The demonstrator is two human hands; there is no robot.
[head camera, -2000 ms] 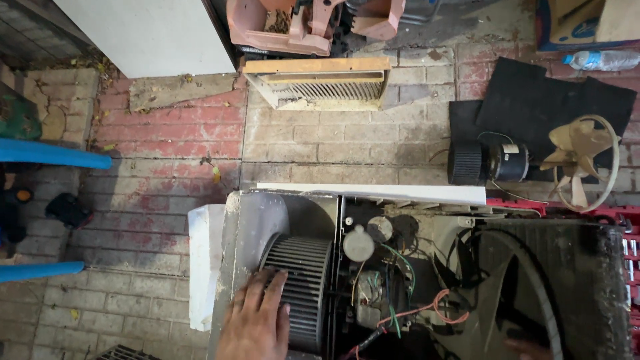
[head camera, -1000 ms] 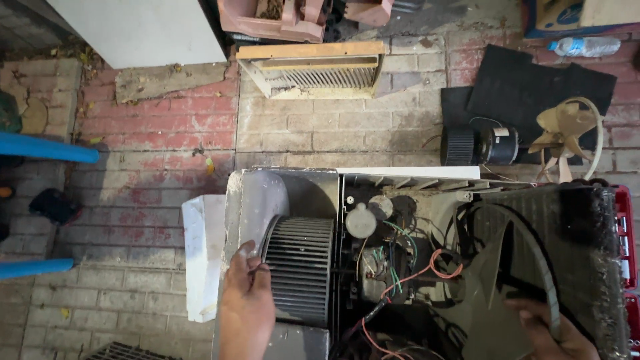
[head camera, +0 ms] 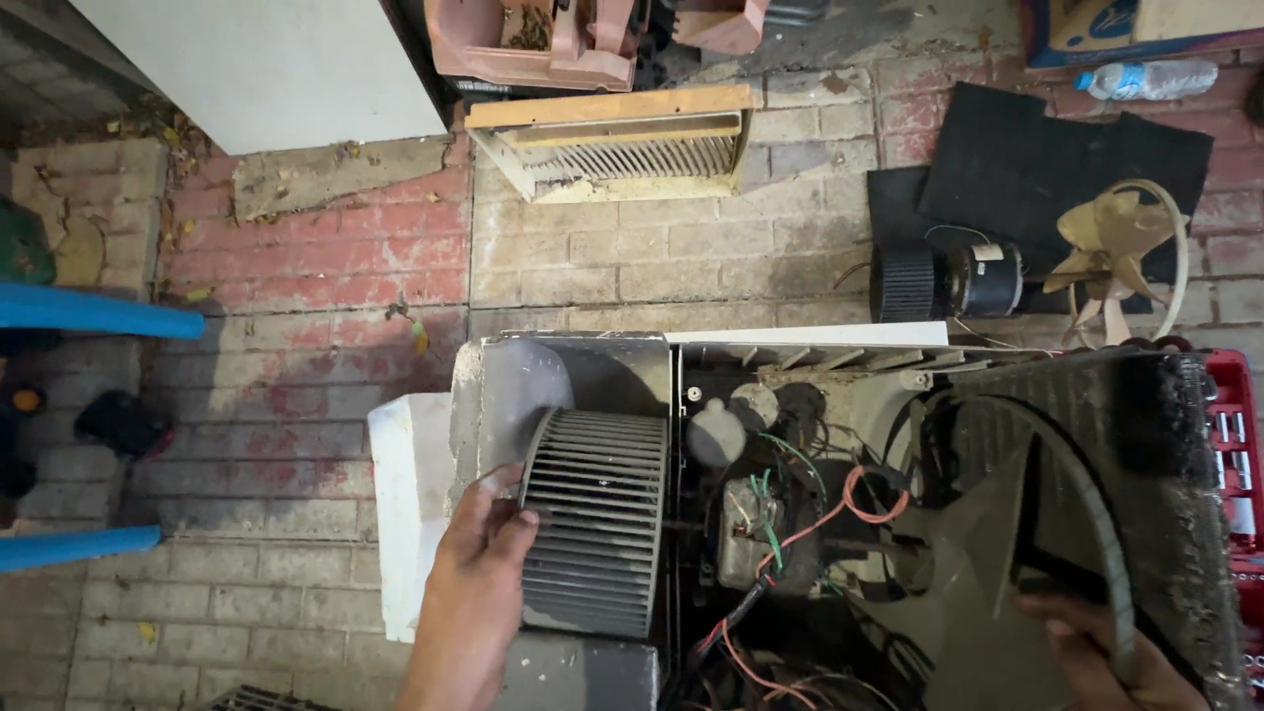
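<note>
An uncovered air conditioner chassis (head camera: 674,494) fills the lower middle, with a dark squirrel-cage blower wheel (head camera: 597,523) in its left compartment. My left hand (head camera: 484,553) grips the wheel's left rim, thumb and fingers on its edge. At the lower right, my right hand (head camera: 1096,632) reaches to the axial fan (head camera: 973,553) inside its grey ring (head camera: 1101,504); shadow and the ring partly hide its fingers, so its hold is unclear. Between the two compartments' fans sit a motor (head camera: 750,533), a capacitor (head camera: 716,436) and red and green wires (head camera: 820,518).
Beyond the chassis, a louvred front grille (head camera: 632,148) stands on the brick paving. At the right lie another motor (head camera: 986,279) with a blower wheel, a beige fan (head camera: 1111,247), black sheets (head camera: 1066,158) and a water bottle (head camera: 1150,81). A red tool case (head camera: 1234,444) adjoins the chassis.
My left hand has gone from lying on top of the blower wheel to gripping its left rim. My right hand, barely seen at first, now shows more plainly by the axial fan.
</note>
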